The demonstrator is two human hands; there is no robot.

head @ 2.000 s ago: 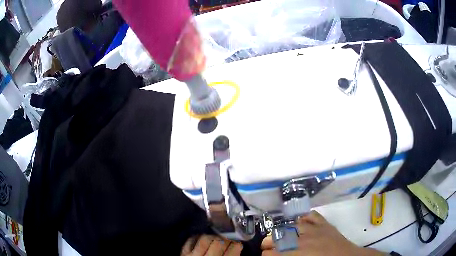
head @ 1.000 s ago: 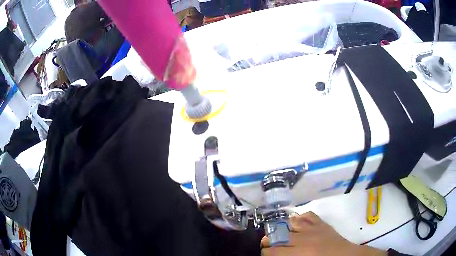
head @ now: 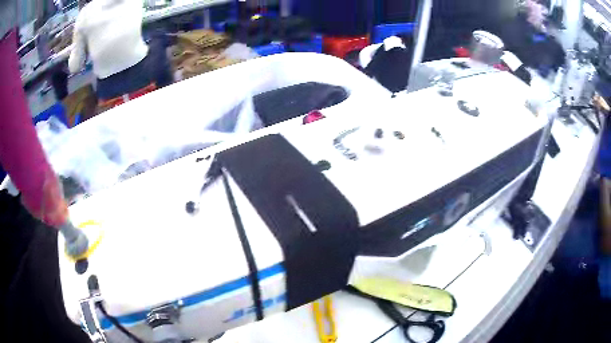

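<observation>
The white sewing machine head [head: 161, 268] with a blue stripe runs across the view. A wide black band [head: 295, 208] wraps over its arm, with a narrow cord beside it. The metal take-up lever guard [head: 92, 320] and the tension assembly [head: 163, 319] show at the bottom left, partly cut off. The needle area is out of the picture. The yellow thread snips [head: 324, 320] and black-handled shears [head: 423, 328] lie on the table, the shears partly under a yellow-green strip [head: 409, 295]. Dark material at the left edge is too dim to tell. Neither of my hands is in view.
A pink cone [head: 27, 147] stands above the machine's left end. A white bin [head: 295, 63] with plastic lining is behind. The white table [head: 522, 295] curves along the right. A person in a white top [head: 110, 40] is at the back left. A metal pole [head: 419, 43] rises behind the machine.
The view has swung to the right, so the machine head has shifted left and its right end now shows. The needle area, my hands and most of the black garment have left the picture.
</observation>
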